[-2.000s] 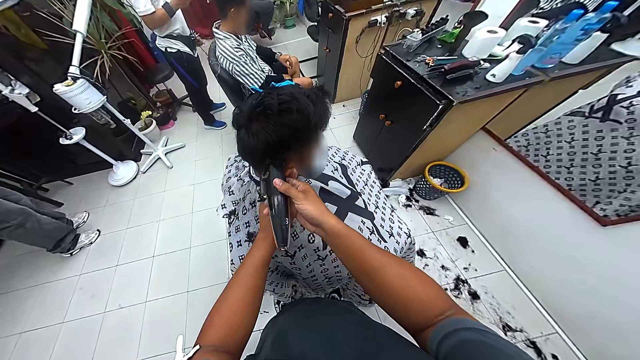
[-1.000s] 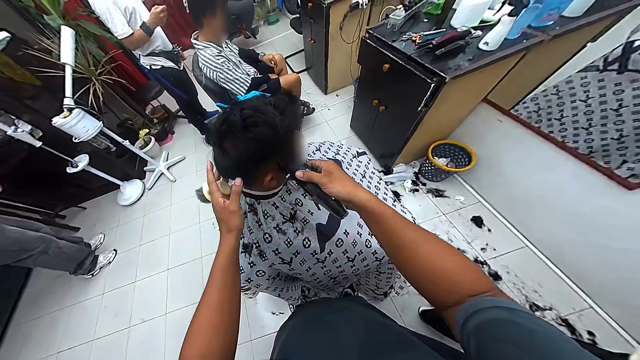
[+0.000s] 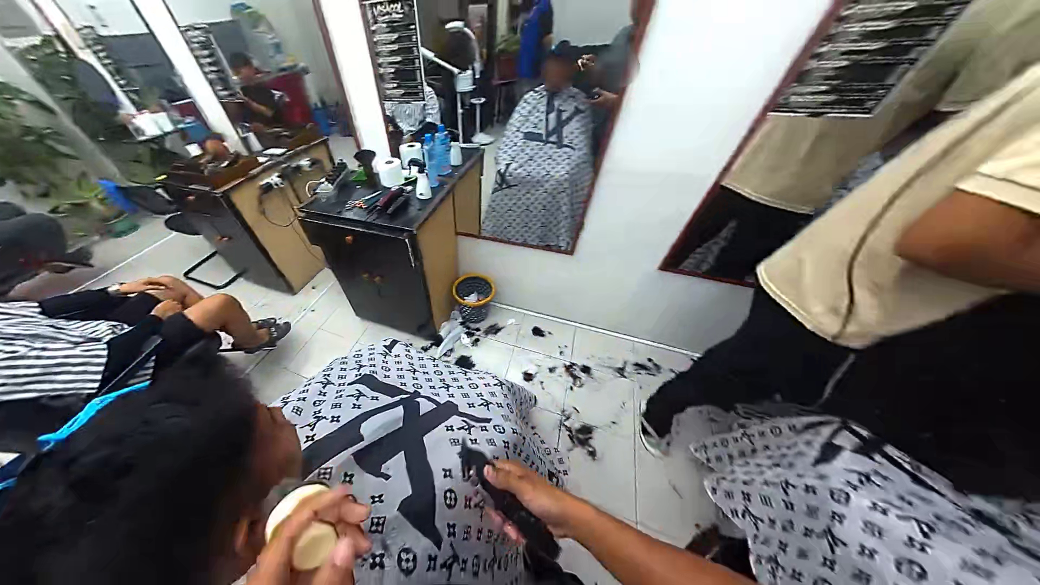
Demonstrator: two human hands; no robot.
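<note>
My right hand (image 3: 532, 496) is closed around a black hair clipper (image 3: 512, 508), held over the seated person's patterned barber cape (image 3: 422, 439). Near that person's cheek and ear, my left hand (image 3: 313, 540) grips a round cream-coloured object (image 3: 305, 528), perhaps a duster brush or sponge; its exact kind cannot be told. The dark-haired head (image 3: 154, 463) fills the lower left, turned toward the mirror wall. A gap separates the clipper from the head.
Bottles, paper rolls and tools stand on a black-topped cabinet (image 3: 357, 268). Beside it is a wastebasket (image 3: 474, 296), with cut hair (image 3: 581, 435) on the floor. A standing person (image 3: 894, 219) and another cape (image 3: 877, 496) are at right; someone in stripes (image 3: 49, 349) sits left.
The view has swung toward the mirrors. The clipper has moved away from the head. My left hand, empty at the neck one second ago, now holds the round object. A standing person has come into view at right.
</note>
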